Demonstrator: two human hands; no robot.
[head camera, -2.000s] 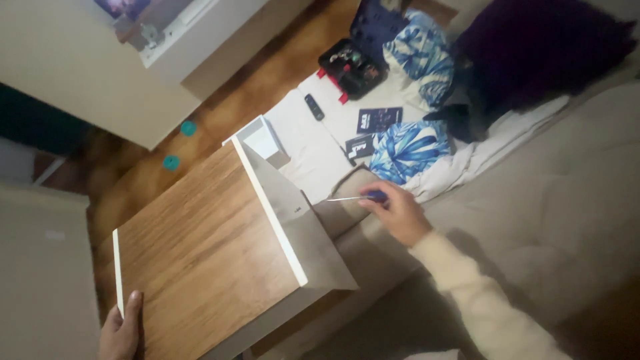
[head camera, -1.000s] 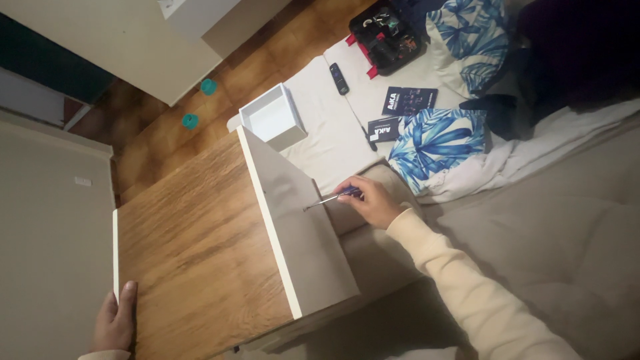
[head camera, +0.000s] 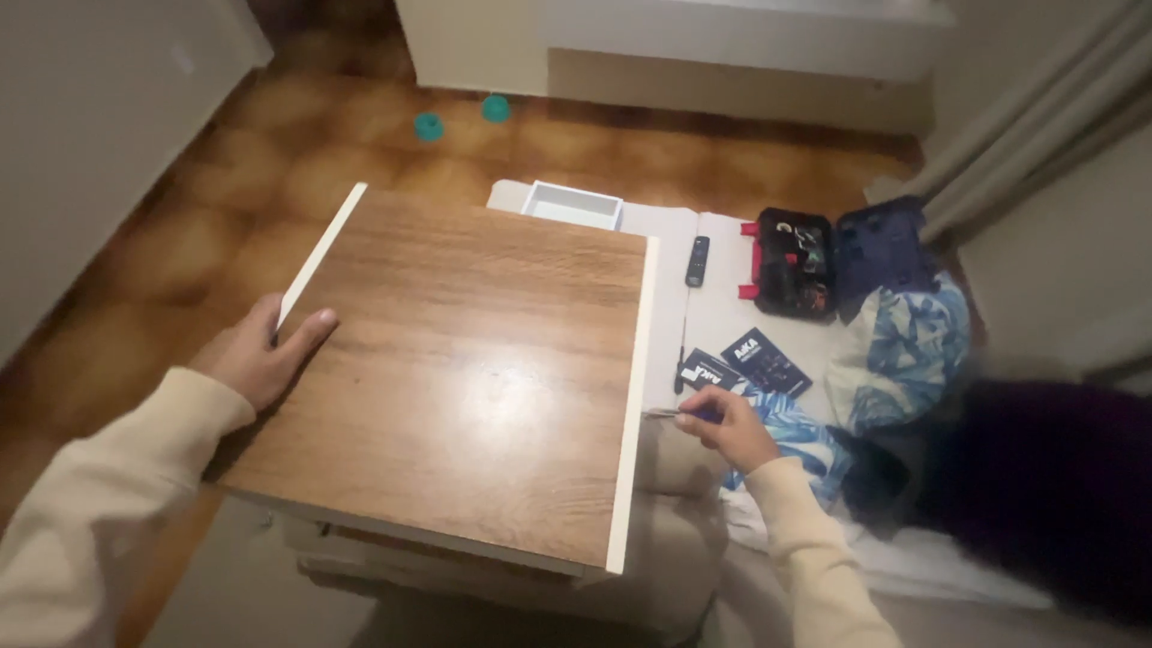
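Note:
A wood-grain cabinet panel (head camera: 468, 378) with white edges, part of a box-like piece of furniture, fills the middle of the view. My left hand (head camera: 265, 351) grips its white left edge, thumb on the wood face. Beyond the right edge, my right hand (head camera: 727, 425) pinches the dark blue handle of a screwdriver (head camera: 666, 413). Its thin metal shaft points left at the side of the cabinet. The tip and that side face are hidden behind the white edge.
On the light cloth lie a white drawer-like tray (head camera: 574, 207), a remote control (head camera: 697, 261), printed booklets (head camera: 767, 360) and an open tool case (head camera: 794, 261). Patterned cushions (head camera: 909, 351) are at right. Teal round objects (head camera: 428, 126) lie on the tiled floor, before a white furniture unit (head camera: 747, 40).
The view has turned strongly, and the cabinet now appears more upright. My left hand stays at its left edge. My right hand keeps the screwdriver at the right side.

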